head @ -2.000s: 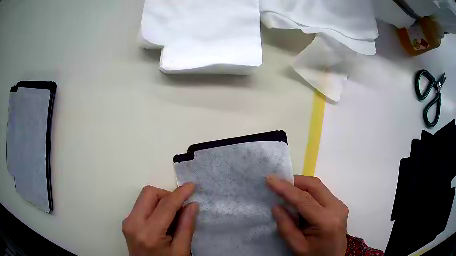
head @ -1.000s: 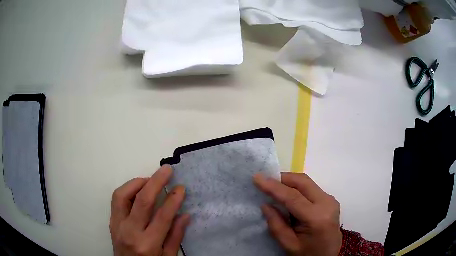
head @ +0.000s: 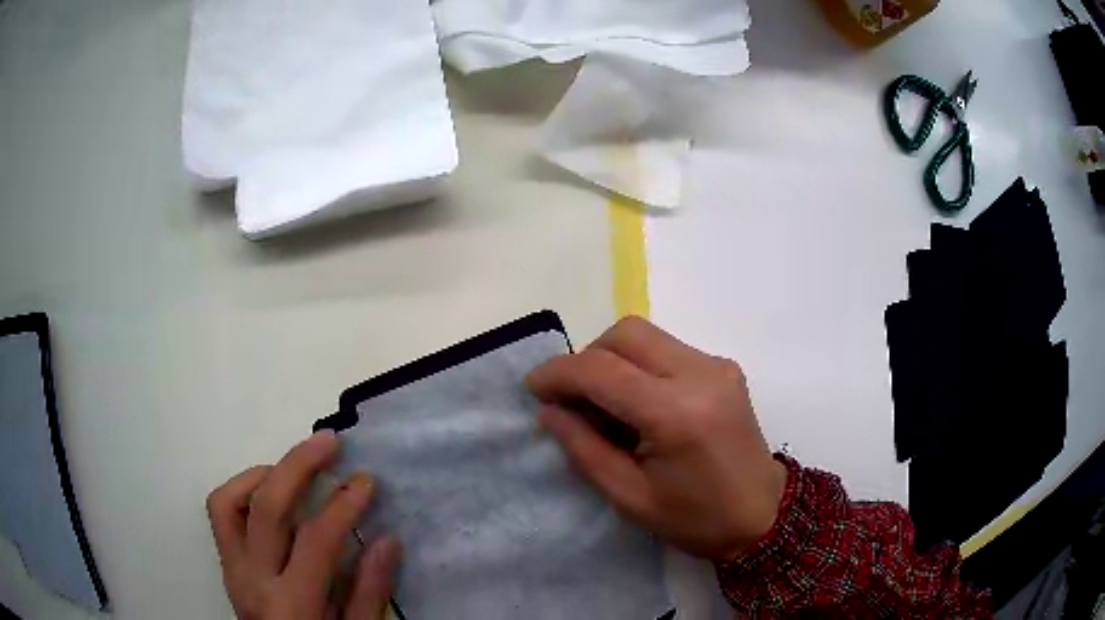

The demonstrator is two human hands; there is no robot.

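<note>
A grey-white backing sheet [head: 467,484] lies over a black panel [head: 454,359], whose black rim shows along the top edge and notched corner. The panel is tilted, and its lower part runs near the bottom of the picture. My left hand [head: 303,533] rests at its left edge, fingertips on the sheet below the notch. My right hand [head: 660,430] has thumb and forefinger at the sheet's upper right edge. I cannot tell whether either hand pinches the sheet or only presses it.
A white sheet stack [head: 321,109] and loose white sheets [head: 594,34] lie above. Yellow tape [head: 630,260] runs under a white scrap [head: 624,139]. Right are snips [head: 945,133], an amber container [head: 875,17] and black panels [head: 982,363]. A backed panel [head: 34,448] lies left.
The view has shifted right, so most things sit further left. My right hand has moved up the sheet towards its upper right corner. My left hand has moved up to just below the notch.
</note>
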